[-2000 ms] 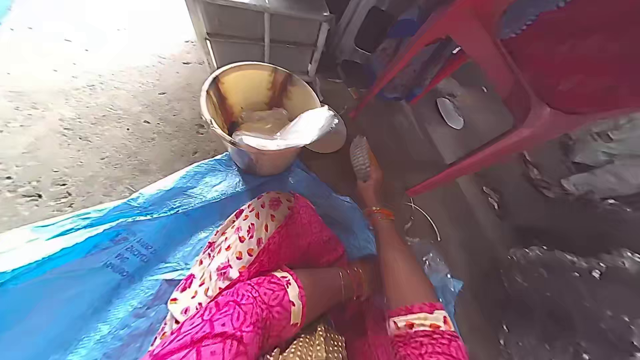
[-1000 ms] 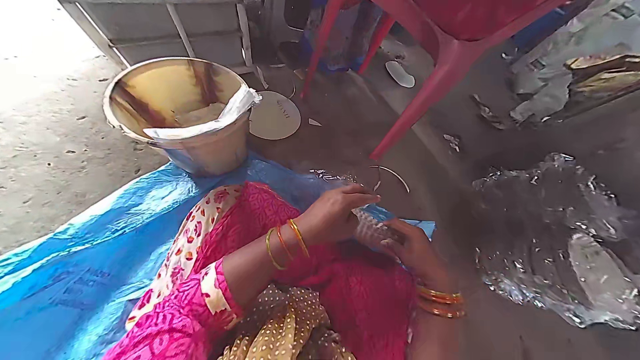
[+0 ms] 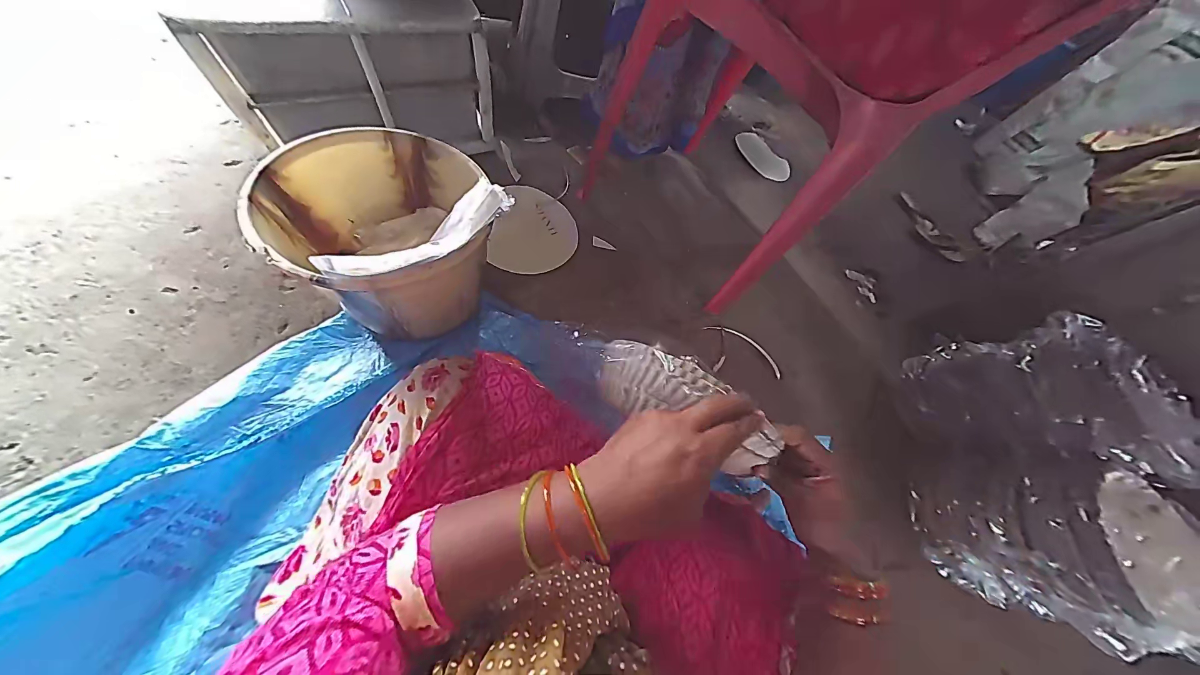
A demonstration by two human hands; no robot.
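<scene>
A pale grey, ridged bundle in clear plastic wrap (image 3: 656,380) lies over my lap, tilted down toward the right. My left hand (image 3: 670,459), with green and orange bangles at the wrist, is closed on its lower right part. The fingers of my right hand (image 3: 811,483) pinch the same end of the wrap; that hand is partly blurred. Beyond my knee stands a stained, cream-coloured plastic bucket (image 3: 412,295), holding a pale mass, with a white folded strip (image 3: 422,248) across its near rim. Blue plastic sheeting (image 3: 178,506) spreads under the bucket and my legs.
A pale round disc (image 3: 532,230) bearing writing lies beside the bucket. A red plastic chair (image 3: 844,141) stands ahead to the right. Crumpled clear plastic (image 3: 1031,450) covers the floor at right. Behind the bucket is a grey metal-framed cabinet (image 3: 328,70).
Two seconds ago one hand held the bundle out near the bucket; now both hands are on it above my lap. The bundle shows more fully than one second ago.
</scene>
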